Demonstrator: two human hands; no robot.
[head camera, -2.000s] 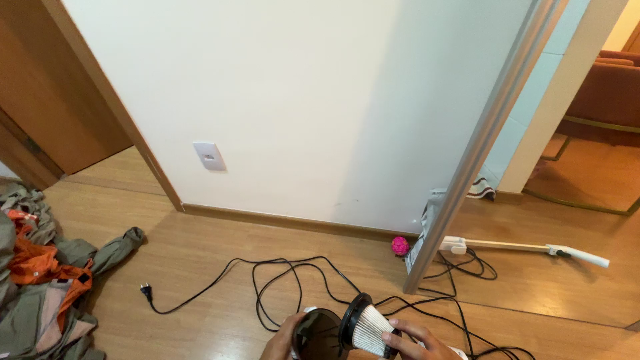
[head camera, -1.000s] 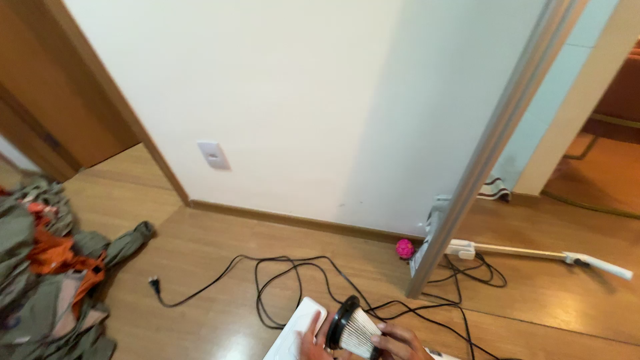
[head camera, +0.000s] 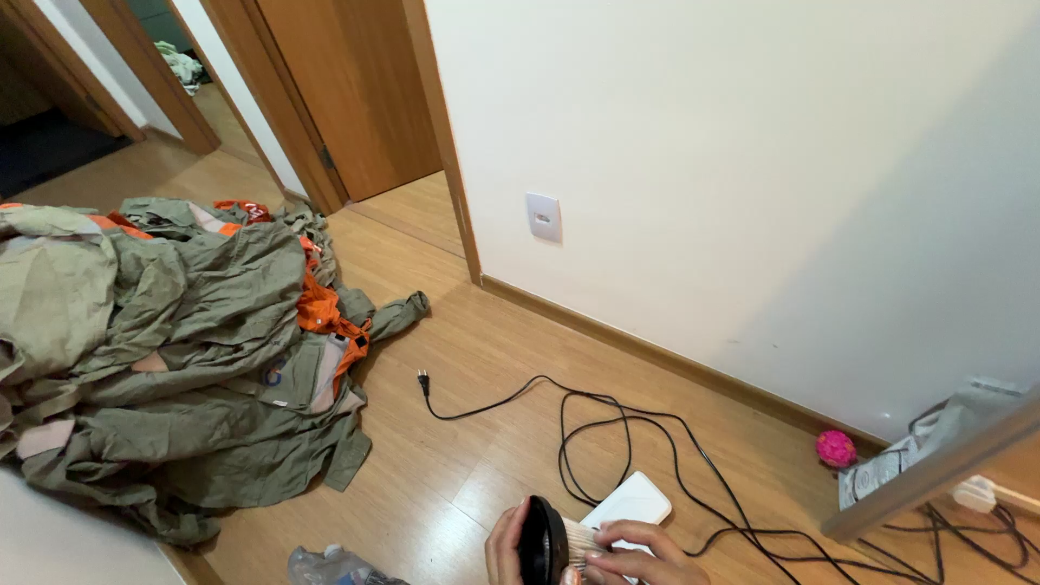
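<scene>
At the bottom of the head view a round pleated filter (head camera: 575, 543) with a black rim is held between both hands. My left hand (head camera: 505, 546) grips the black rim from the left side. The fingers of my right hand (head camera: 642, 552) rest on the pale pleats from the right. Just behind the filter, a white flat-topped object (head camera: 634, 502) lies on the floor; its lower part is hidden by my right hand. A black power cord (head camera: 681, 431) loops across the wooden floor, its plug (head camera: 423, 383) lying loose at the left end.
Green and orange clothes (head camera: 187, 349) lie heaped at the left. A clear plastic bottle or wrapping (head camera: 337, 566) is at the bottom edge. A pink ball (head camera: 836, 448) sits by the baseboard, beside a grey-white bag (head camera: 873, 479) and a metal frame edge (head camera: 934, 463). A wall outlet (head camera: 543, 218) is above.
Two seconds ago my left hand was at a dark cup-like container; now it is on the filter's rim. The white object came into sight. The view has swung left.
</scene>
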